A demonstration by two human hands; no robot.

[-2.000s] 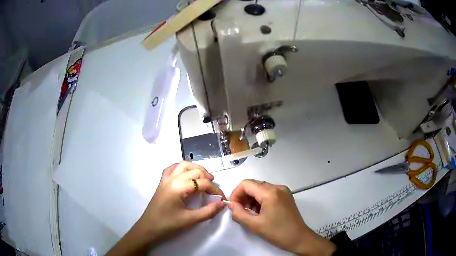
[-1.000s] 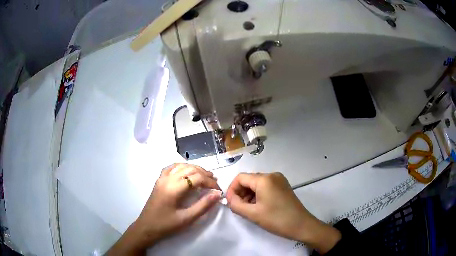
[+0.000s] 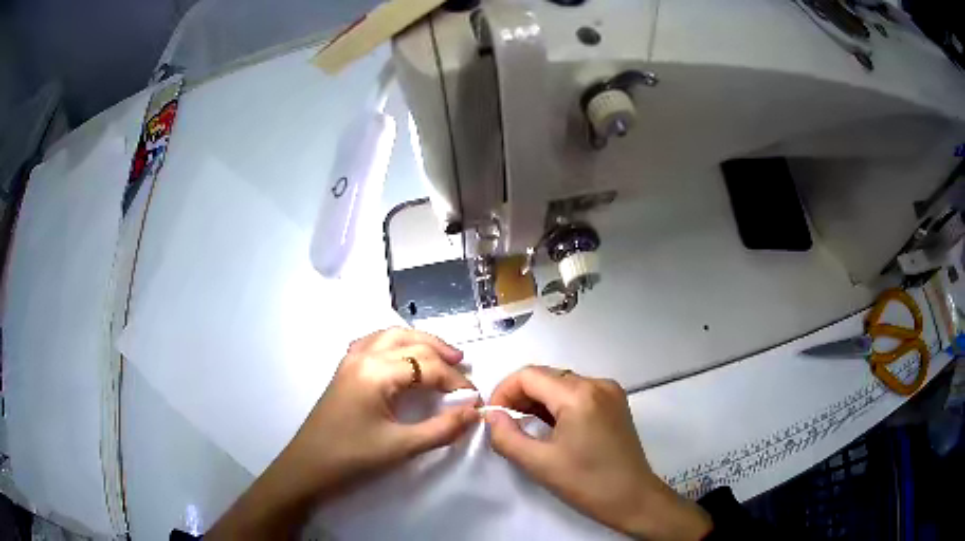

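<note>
A white fabric piece (image 3: pixel 450 491) hangs from my fingertips over the table's front edge, below the sewing machine head. My left hand (image 3: pixel 397 396), with a ring on one finger, pinches its upper edge between thumb and fingers. My right hand (image 3: pixel 566 433) pinches the same edge just beside it, so the fingertips nearly touch. A small folded bit of cloth shows between them. The presser foot and needle area (image 3: pixel 487 269) is behind my hands, with nothing seen under it that I can make out.
The cream-white machine (image 3: pixel 677 106) spans the back and right. A black flat rectangle (image 3: pixel 767 203) lies on its bed. Orange-handled scissors (image 3: pixel 897 343) lie at right above a printed ruler (image 3: pixel 783 444). A pale translucent long object (image 3: pixel 349 201) is left of the head. Stacked white sheets (image 3: pixel 64 317) lie far left.
Both hands stay pinched on the cloth edge near the same spot, with small finger shifts. More of the folded edge now shows between them. The view has shifted slightly.
</note>
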